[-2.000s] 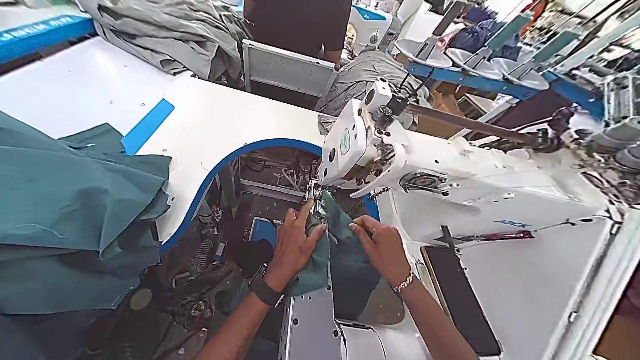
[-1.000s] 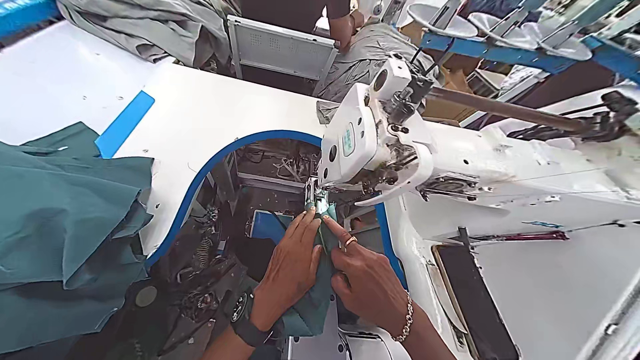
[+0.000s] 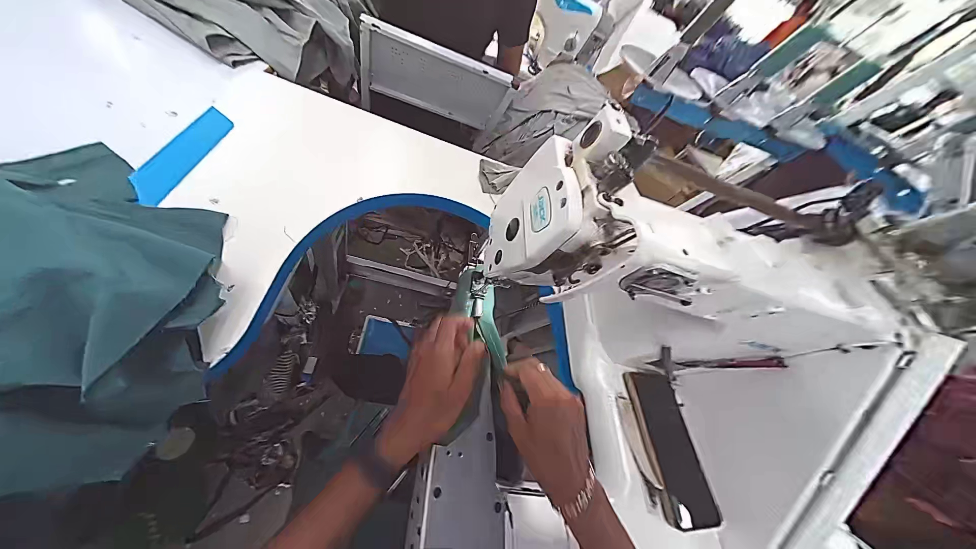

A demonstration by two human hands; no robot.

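Note:
A white industrial sewing machine (image 3: pixel 537 213) stands over its narrow arm, with a strip of green fabric (image 3: pixel 492 332) under the presser foot. My left hand (image 3: pixel 438 374), a dark band at its wrist, lies on the left side of this fabric just below the foot. Lower and to the right, my right hand (image 3: pixel 545 427), with a ring and a bracelet, pinches the fabric's right edge between thumb and fingers. Part of the cloth hangs beneath my hands and is hidden by them. More dark green fabric (image 3: pixel 99 297) lies in a heap on the table at the left.
The white tabletop (image 3: pixel 305 145) has a blue-edged curved cutout around the machine arm. Blue tape (image 3: pixel 181 156) sticks to the table. A dark phone-like object (image 3: pixel 671 450) lies at the right. Grey cloth (image 3: pixel 557 107) and a person in dark clothing (image 3: pixel 457 23) are beyond the table.
My right hand has moved back from beside the presser foot, down and to the right along the fabric. My left hand has also come slightly back from the foot.

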